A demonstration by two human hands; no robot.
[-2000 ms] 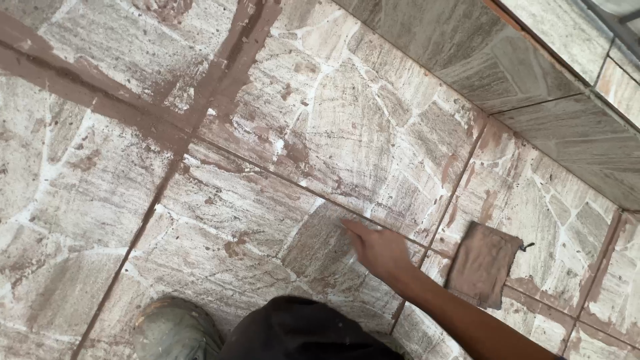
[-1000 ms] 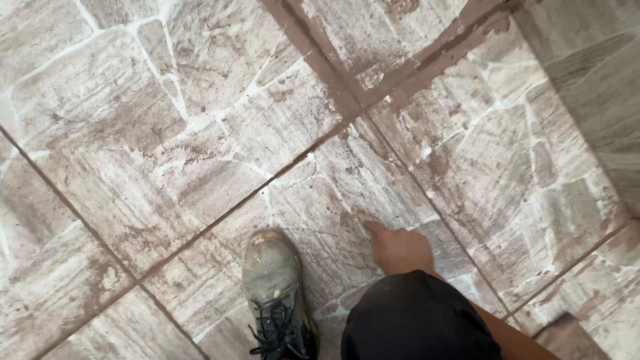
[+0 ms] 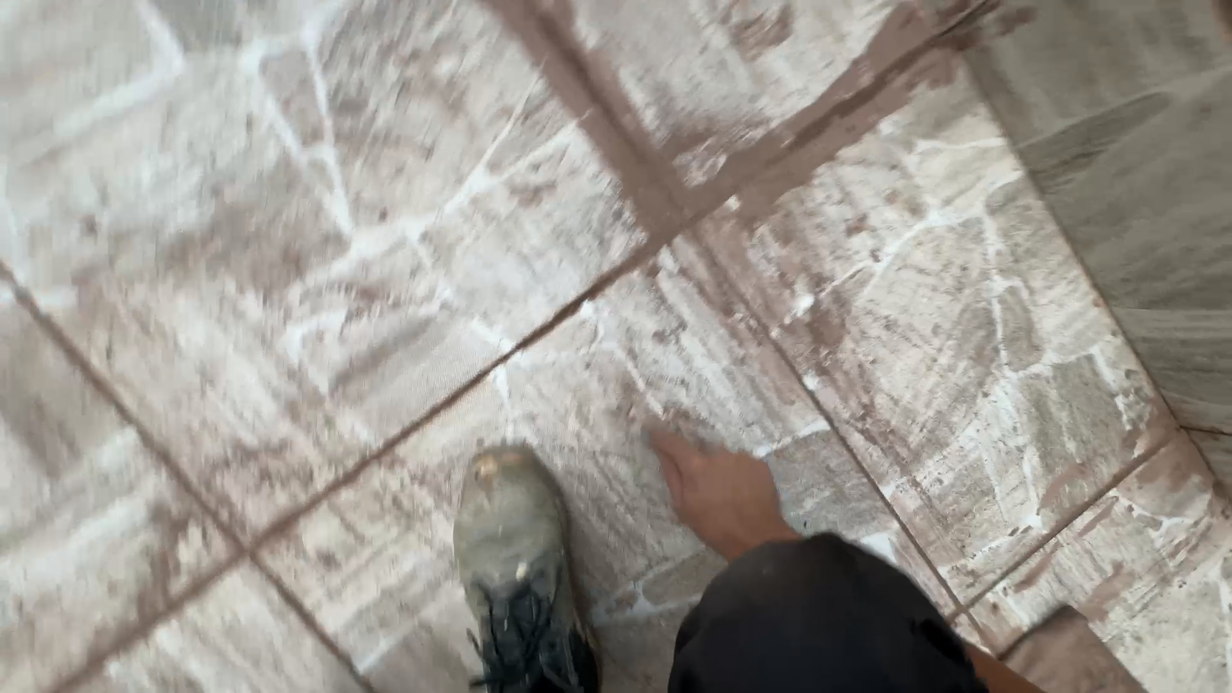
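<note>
My right hand (image 3: pixel 717 486) is low over a floor tile (image 3: pixel 616 414) smeared with pale and brown residue. Its fingertips point left, at or just above the surface; blur hides whether they touch it or pinch anything. A dark-clothed knee (image 3: pixel 818 616) covers the wrist, and part of the forearm shows beyond it at the lower right. My left hand is out of view. Brown grout (image 3: pixel 683 197) fills the joint crossing above the hand and spreads over the tile edges. A brown item, apparently a cloth (image 3: pixel 1073 654), lies partly cut off at the lower right.
A worn lace-up shoe (image 3: pixel 515 539) stands on the tiles left of the hand. Along the right side runs a greyish tiled surface (image 3: pixel 1136 202), meeting the floor at a slanting edge. Narrow joints (image 3: pixel 423 419) divide the stone-patterned floor.
The view has swung left, bringing the whole shoe front into sight. The brown cloth, fully visible two seconds ago, is now cut off by the frame. The hand has moved to another part of the tile.
</note>
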